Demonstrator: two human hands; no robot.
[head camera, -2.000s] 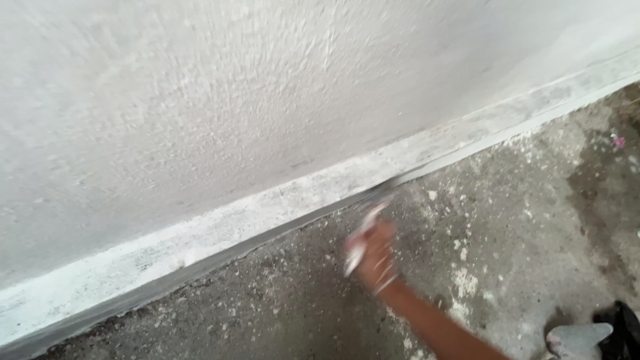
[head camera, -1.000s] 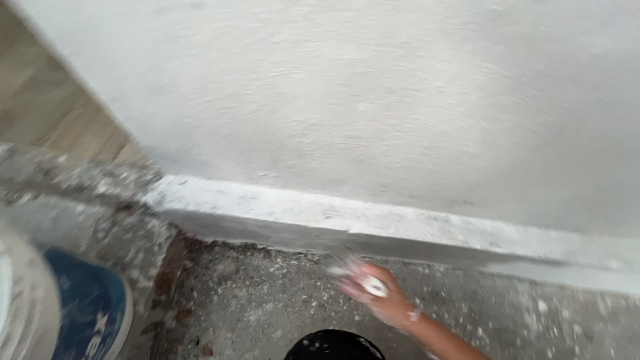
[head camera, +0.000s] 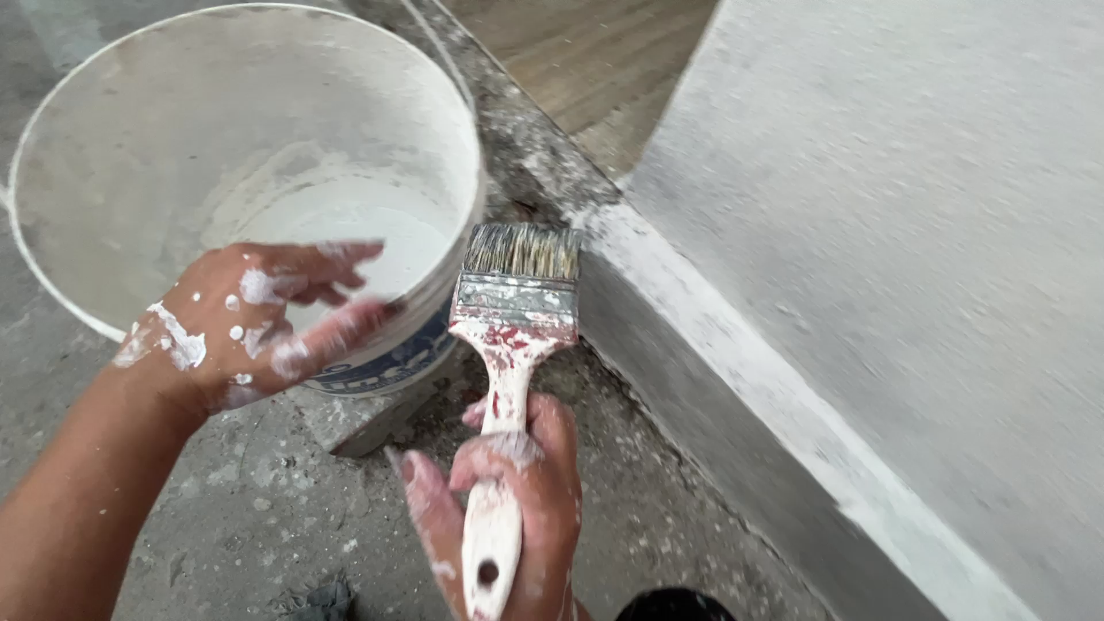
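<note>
My right hand (head camera: 526, 492), smeared with white paint, grips the handle of a flat paintbrush (head camera: 515, 319), whose bristles point away from me. White paint coats most of the brush over red patches. My left hand (head camera: 259, 319), also spotted with white, is over the near right rim of a large plastic bucket (head camera: 103, 172); it holds nothing and its fingers are apart. White paint (head camera: 392, 250) lies low inside the bucket. Beside the brush runs a wall base with a white-painted top strip (head camera: 733, 336) and a grey front face (head camera: 707, 423).
A pale textured wall (head camera: 906, 216) rises on the right. Beyond the bucket is a brownish floor (head camera: 595, 60) past a rough concrete edge (head camera: 535, 138). A concrete block (head camera: 362, 427) shows under the bucket. A dark round object (head camera: 673, 605) is at the bottom edge of the spattered floor (head camera: 241, 517).
The view has swung toward the bucket, which stood at the left edge one second ago. My left hand has come into view. The brush in my right hand has moved away from the wall base.
</note>
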